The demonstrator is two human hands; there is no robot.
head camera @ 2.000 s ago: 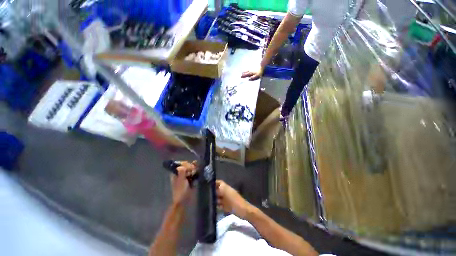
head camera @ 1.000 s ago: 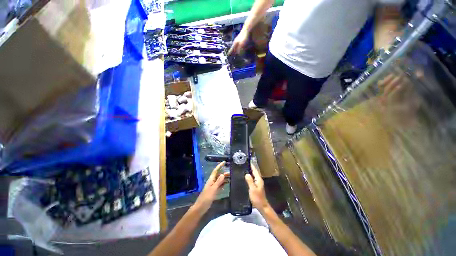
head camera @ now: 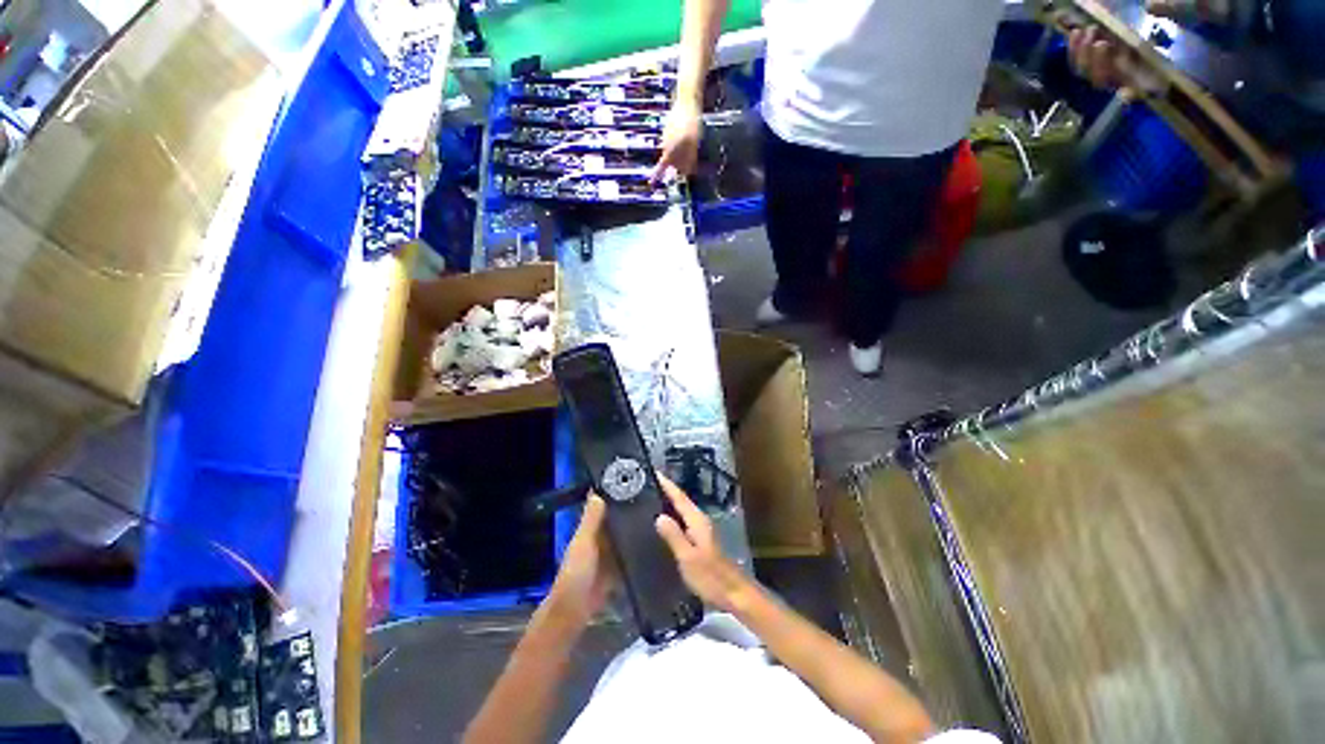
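A long black device housing (head camera: 593, 407) with a round silver-grey centre is held in front of me, its top end leaning left. Its short black side handle (head camera: 561, 499) sticks out to the left. My left hand (head camera: 584, 560) is at the housing's left edge, just below the handle. My right hand (head camera: 698, 552) grips the right edge, with fingers over the front face below the round centre. The undersides of both hands' grips are hidden.
A bench with bubble wrap (head camera: 639, 291) lies ahead, with open units (head camera: 589, 146) at its far end. Left are a cardboard box of white parts (head camera: 494, 342), a blue bin (head camera: 480, 509) and circuit boards (head camera: 189, 669). A person (head camera: 872, 87) stands ahead; cardboard-lined racking (head camera: 1133, 538) is right.
The view has come round to the bench. The housing has moved left and its top now tilts left. My right fingers have come over its face. The other person's hand has moved onto the open units.
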